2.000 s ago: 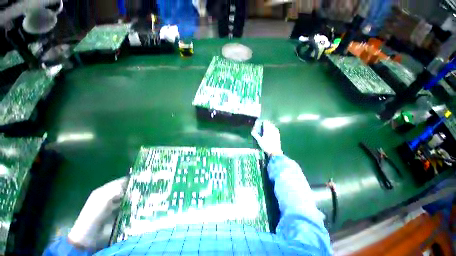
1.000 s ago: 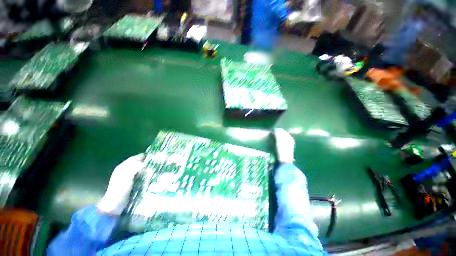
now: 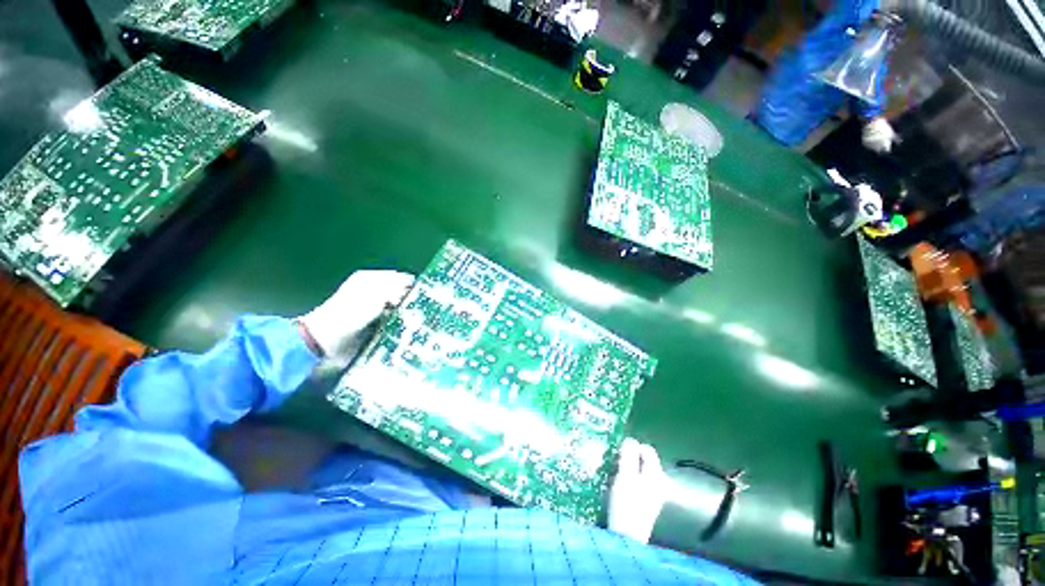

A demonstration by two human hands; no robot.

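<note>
A large green circuit board [image 3: 493,378] with silvery solder spots is in front of me, turned at a slant. My left hand [image 3: 353,311], in a white glove, grips its left edge; the fingertips are partly hidden by the board. My right hand [image 3: 634,490], in a white glove, is at its lower right edge, the fingers partly hidden. Side cutters [image 3: 727,492] and black-handled pliers [image 3: 837,498] lie on the bench to the right of my right hand.
Another circuit board [image 3: 653,189] on a black base stands farther back, by a pale round dish [image 3: 692,128]. More boards lie left [image 3: 115,172] and right [image 3: 897,309]. A slotted orange rack plate [image 3: 57,378] is at left, a tool box [image 3: 940,527] at right. A person [image 3: 816,71] stands behind.
My view has swung left and tilted. The held board has turned clockwise, and my right hand has moved down to its lower right edge. The orange rack plate shows more fully at left.
</note>
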